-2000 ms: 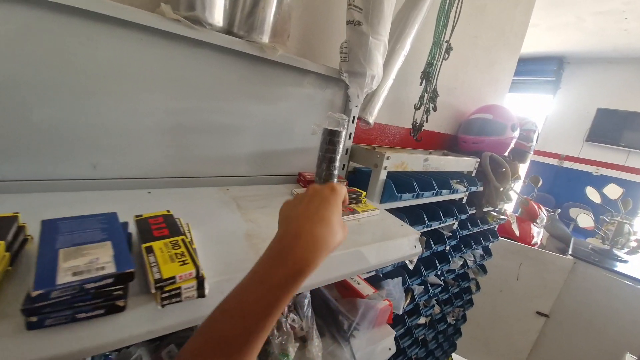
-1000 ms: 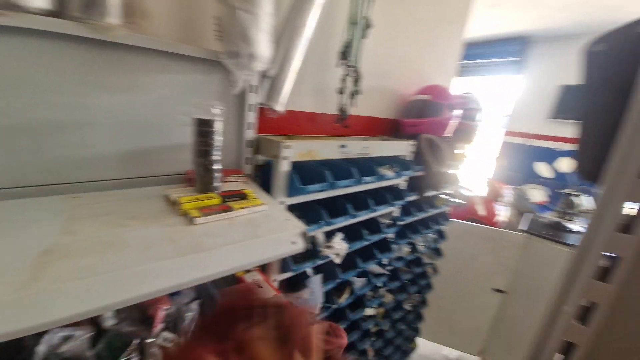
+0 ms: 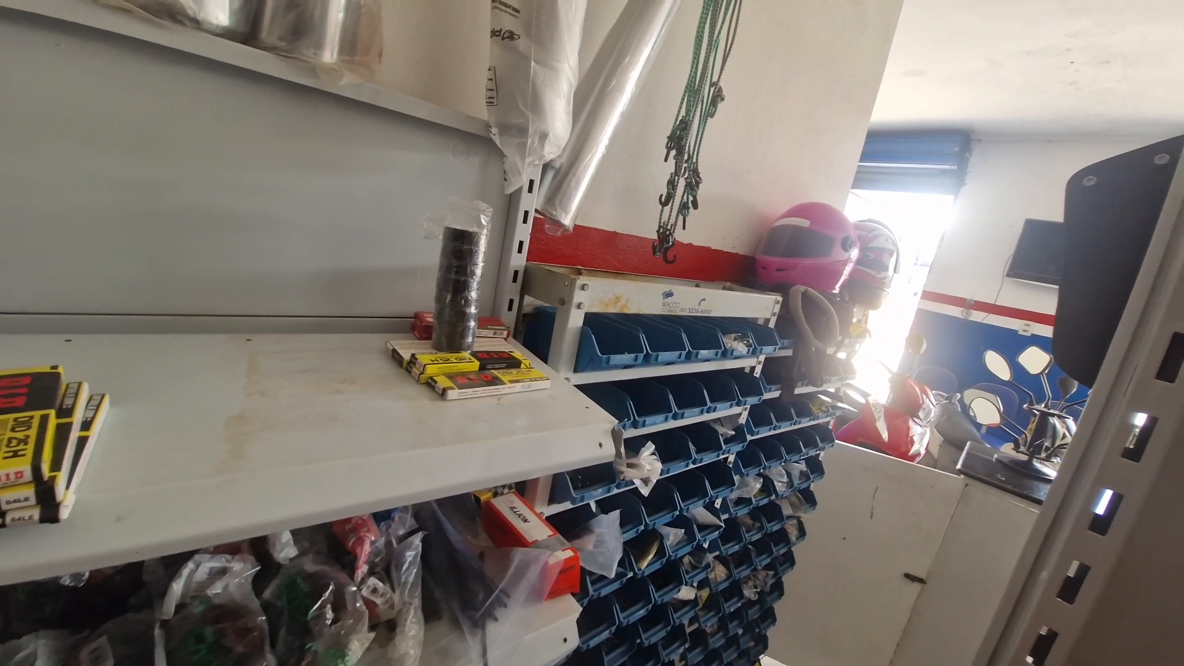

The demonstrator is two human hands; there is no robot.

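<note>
Neither of my hands shows in the head view. A stack of black round parts wrapped in clear plastic (image 3: 456, 287) stands upright on flat yellow, black and red boxes (image 3: 476, 372) near the right end of a white metal shelf (image 3: 305, 425). Behind the stack lies a small red box (image 3: 490, 326). At the left edge of the view, more yellow and black boxes (image 3: 37, 444) are piled on the same shelf.
Plastic-bagged parts (image 3: 222, 601) and a red and white box (image 3: 527, 536) fill the shelf below. Blue bins (image 3: 647, 407) stand in a rack at the right. A slotted metal upright (image 3: 1101, 499) rises close on the right. Green cords (image 3: 689, 139) hang on the wall.
Two seconds ago a hand was at the black stack; it has let go and left the view. The blue boxes on the shelf are out of view. The view has swung.
</note>
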